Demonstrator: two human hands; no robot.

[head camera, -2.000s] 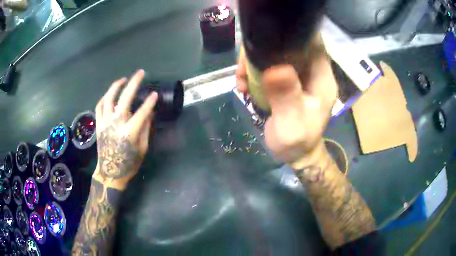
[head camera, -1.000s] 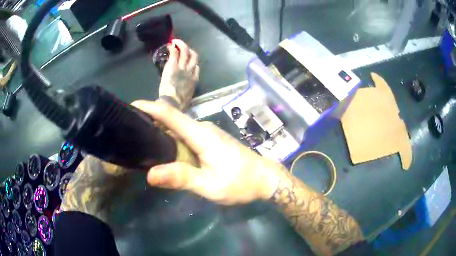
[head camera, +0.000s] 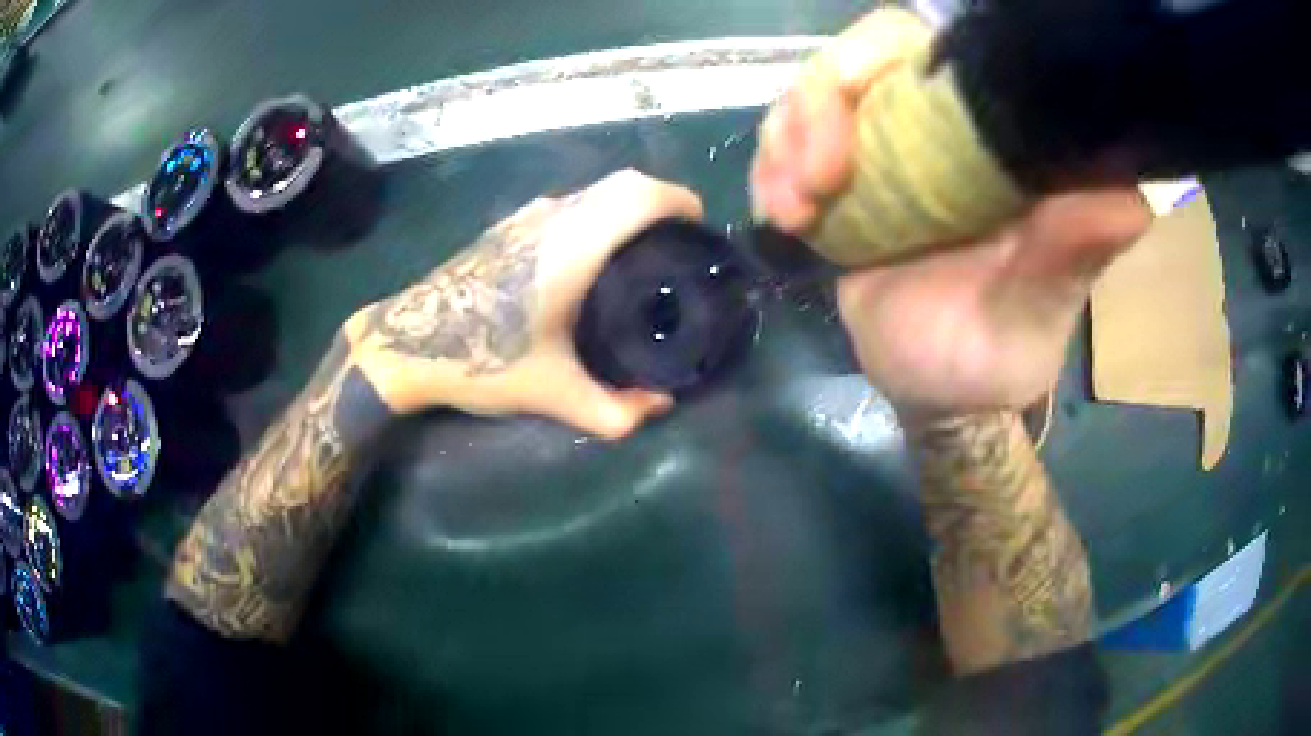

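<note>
My left hand (head camera: 532, 295) holds a black cylindrical unit (head camera: 669, 306) on the bench, fingers and thumb around its left side. The unit's plain dark end faces up, with a small hole at its middle. My right hand (head camera: 949, 288) is shut on the electric screwdriver (head camera: 920, 158), gripping its cream-yellow tape wrap. Its thick black body runs to the upper right edge. The screwdriver is tilted, nose towards the unit; the tip is blurred, and I cannot tell whether it touches the unit.
Rows of units with glowing faces (head camera: 168, 315) stand at the left. A tan cardboard piece (head camera: 1162, 316) and small black round parts (head camera: 1271, 259) lie at the right. A pale metal rail (head camera: 575, 104) crosses behind. A blue-and-white stool (head camera: 1190, 615) shows at the lower right.
My left hand has come back from the conveyor belt and now holds a unit before me. My right hand has moved right and up with the screwdriver, whose nose now points left.
</note>
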